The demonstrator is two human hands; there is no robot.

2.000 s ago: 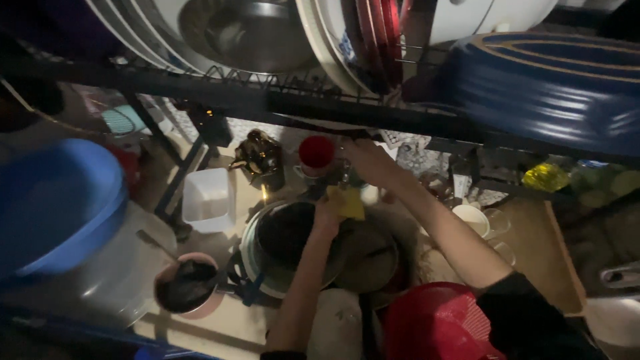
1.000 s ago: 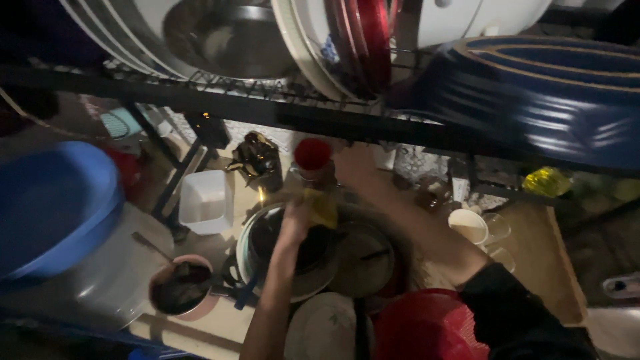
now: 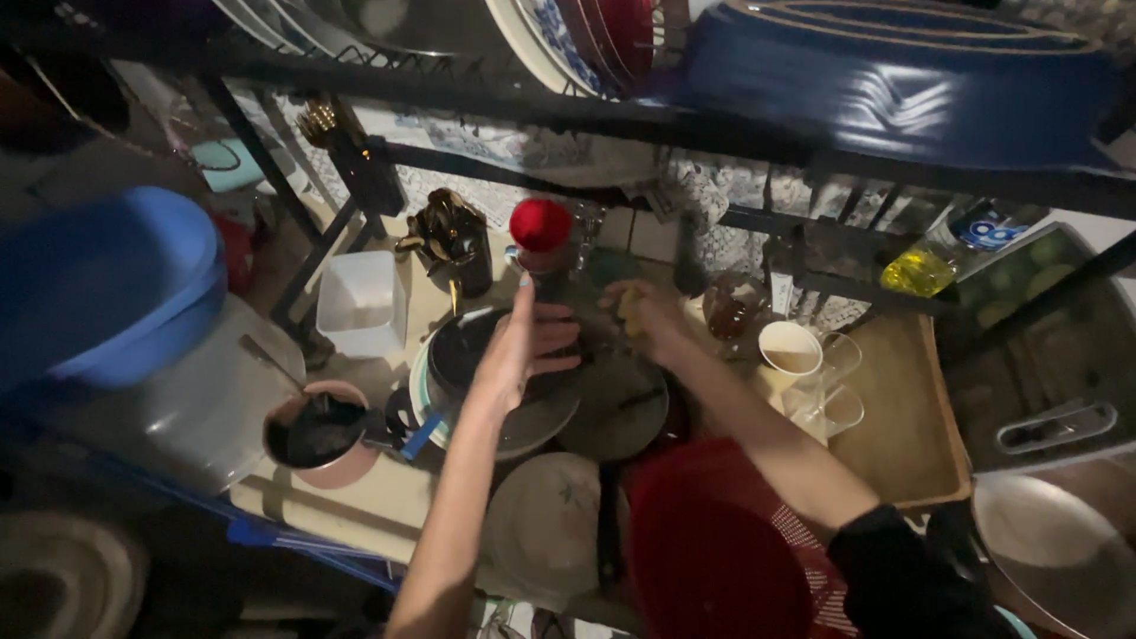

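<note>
My left hand (image 3: 524,351) reaches over a dark pan (image 3: 461,351) stacked on plates, its fingers spread and nothing held. To its right, my right hand (image 3: 646,321) is closed on a yellow sponge (image 3: 631,311), partly hidden by the fingers. Just behind my left hand is a red cup (image 3: 540,225), with drinking glasses (image 3: 586,232) beside it. A plate (image 3: 617,404) lies below my right hand. Nearer me are another pale plate (image 3: 546,524) and a red plastic colander (image 3: 728,541).
A dish rack's dark frame (image 3: 532,106) crosses overhead, bearing a blue dish (image 3: 896,89). On the left are a blue basin (image 3: 106,284), a white container (image 3: 362,302) and a pink saucepan (image 3: 324,466). A white cup (image 3: 790,348) and a wooden tray (image 3: 896,408) stand right.
The yellow sponge, at my left hand in the earlier frames, is now in my right hand. My left hand has opened.
</note>
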